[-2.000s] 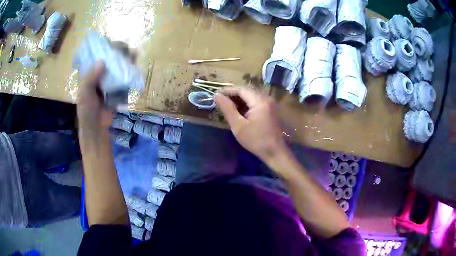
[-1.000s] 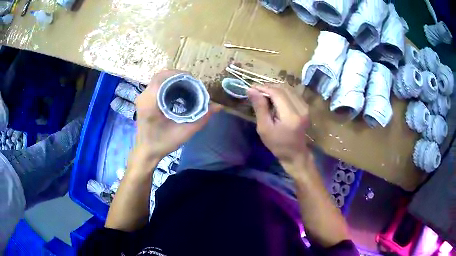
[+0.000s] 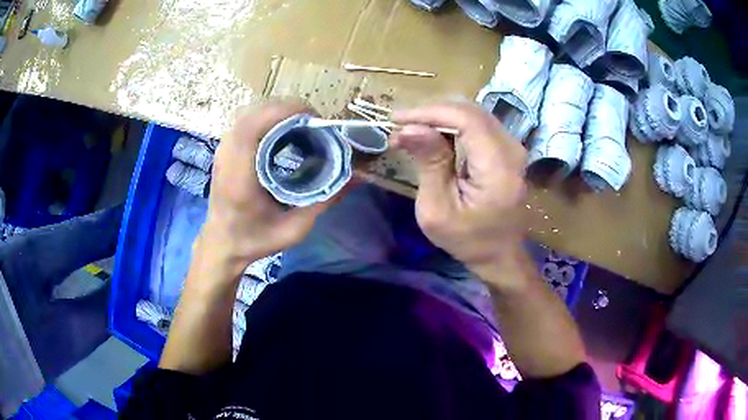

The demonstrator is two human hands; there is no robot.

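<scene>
My left hand [image 3: 246, 189] holds a light grey hollow sleeve [image 3: 340, 168] with its open mouth facing up towards me. My right hand [image 3: 472, 172] holds a cotton swab [image 3: 353, 123] between thumb and fingers. The swab's tip is at the upper right rim of the sleeve's mouth. The small round glue cup [image 3: 366, 139] stands just behind the swab, partly hidden by it and by my right hand. Spare swabs [image 3: 367, 109] lie at the cup, and another swab [image 3: 389, 70] lies farther back.
More grey sleeves [image 3: 566, 115] stand and lie on the cardboard-covered table [image 3: 320, 33] at the right. Ribbed end pieces [image 3: 693, 234] are piled at its right end. A blue bin [image 3: 131, 246] with sleeves is below left. A small white bottle [image 3: 51, 37] is at the far left.
The sleeve in my left hand has turned from sideways to mouth up. My right hand has moved the swab from the cup to the sleeve's rim. The view has shifted.
</scene>
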